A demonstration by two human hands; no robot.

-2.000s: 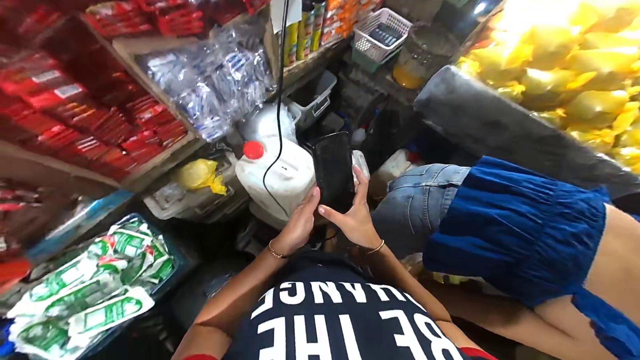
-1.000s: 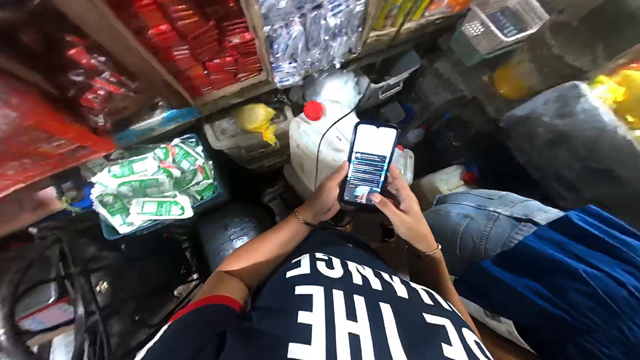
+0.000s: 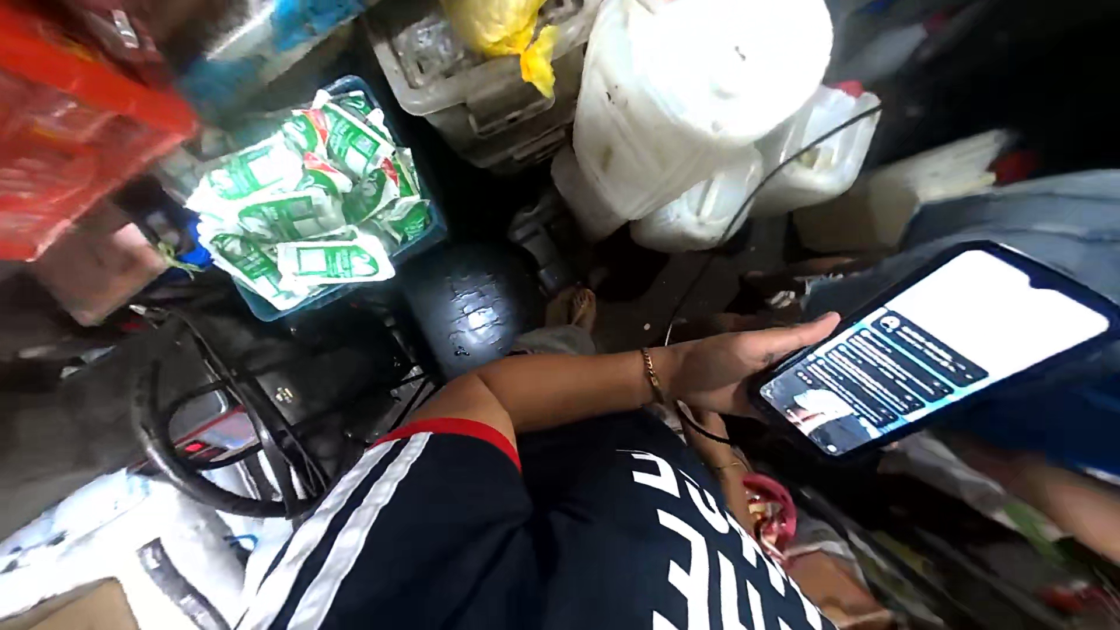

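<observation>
My left hand (image 3: 722, 363) holds a smartphone (image 3: 941, 350) in a dark case by its lower left end, thumb along the edge. The phone is tilted, with its lit screen towards me, and the screen bears writing. My right hand (image 3: 707, 426) shows only in part, low behind my left wrist and beside a dark cord; its fingers are hidden. A bracelet circles each wrist.
A blue basket (image 3: 435, 229) of green and white packets stands at upper left. White plastic jugs (image 3: 647, 131) and a grey bin (image 3: 490, 96) are ahead. A cracked black seat (image 3: 472, 306), coiled black cables (image 3: 188, 455) and a person in jeans (image 3: 1032, 210) are nearby.
The phone, dark two seconds ago, has its screen lit. Both hands were at it one second ago; my right hand is now lower and mostly hidden. The view has swung left.
</observation>
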